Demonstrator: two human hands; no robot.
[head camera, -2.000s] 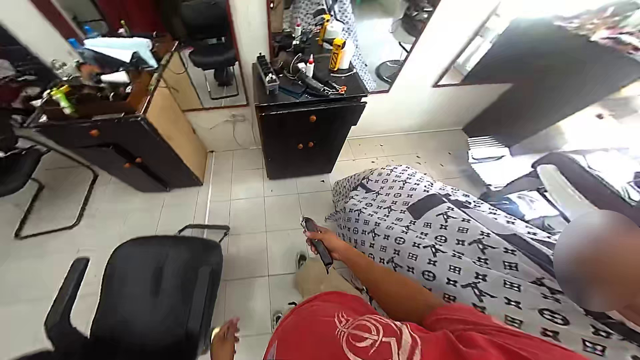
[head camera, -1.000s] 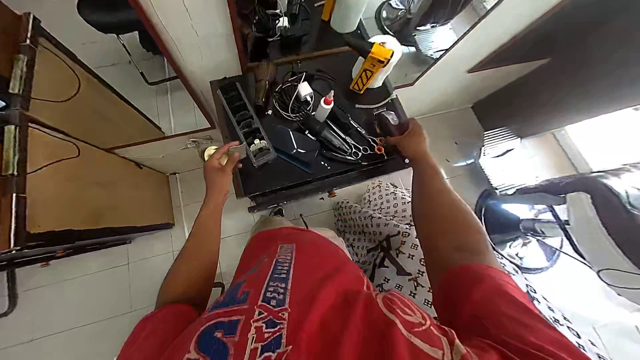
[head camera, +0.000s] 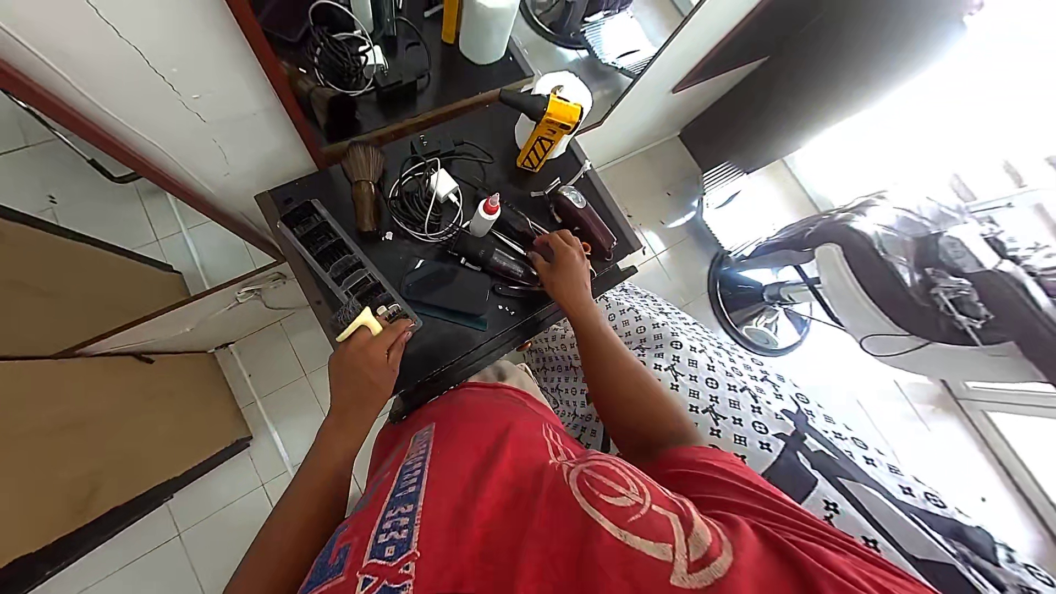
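Note:
My left hand (head camera: 367, 363) holds a small pale-yellow-handled brush (head camera: 361, 325) at the near end of a long black tray of clipper guards (head camera: 334, 256). My right hand (head camera: 564, 268) reaches down over scissors and a black trimmer (head camera: 497, 261); its fingertips are partly hidden, so its grip is unclear. Just beyond it, a maroon hair clipper (head camera: 584, 219) lies on the black tabletop (head camera: 412, 363). A white bottle with a red tip (head camera: 485, 215) stands beside coiled cables (head camera: 422, 202). A wooden-handled neck brush (head camera: 365, 186) lies behind the tray.
A yellow and black tool (head camera: 549, 132) leans on a white roll (head camera: 569, 87) by the mirror (head camera: 396, 49). Close to the right stands the patterned cape (head camera: 660, 355) over someone seated. A salon chair (head camera: 899, 280) is farther right. A dark flat case (head camera: 447, 286) lies near the table's front.
The maroon clipper, held in my right hand before, now lies released on the tabletop. My right hand has moved left to the scissors. The view has moved from the chairs to the table.

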